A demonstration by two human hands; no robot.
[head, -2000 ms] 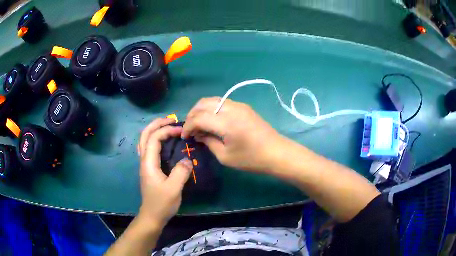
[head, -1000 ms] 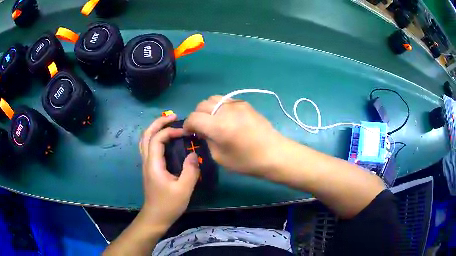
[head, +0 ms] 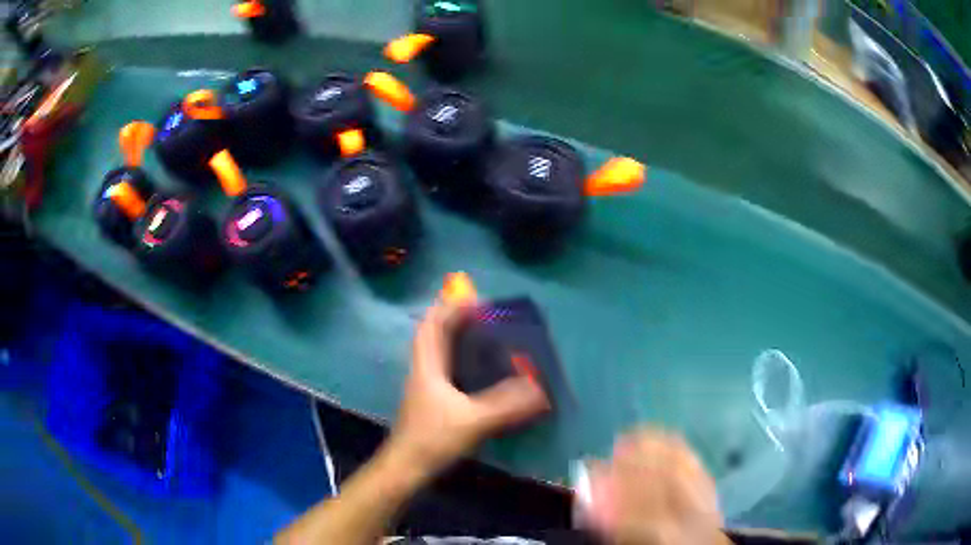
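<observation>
My left hand [head: 442,399] is around a black speaker [head: 509,339] with an orange strap, near the bench's front edge. The thumb lies beside its orange button mark. A purple-pink glow shows at its top. My right hand [head: 658,492] is blurred, apart from the speaker, at the lower middle. A white piece, seemingly the end of the charging cable [head: 581,492], shows at its fingers. The cable's white loop [head: 777,396] lies to the right, near the light-blue tester [head: 882,447], which has a bright screen.
Several black speakers [head: 538,197] with orange straps stand on the green bench at left and centre, some with lit rings. More speakers [head: 449,37] stand beyond the pale dividing edge. A grey and brown structure [head: 788,43] is at the far right.
The view has swung left, so the speakers and tester sit further right and more speakers show. My right hand has come away from the held speaker, down and right. A purple-pink glow now shows on it.
</observation>
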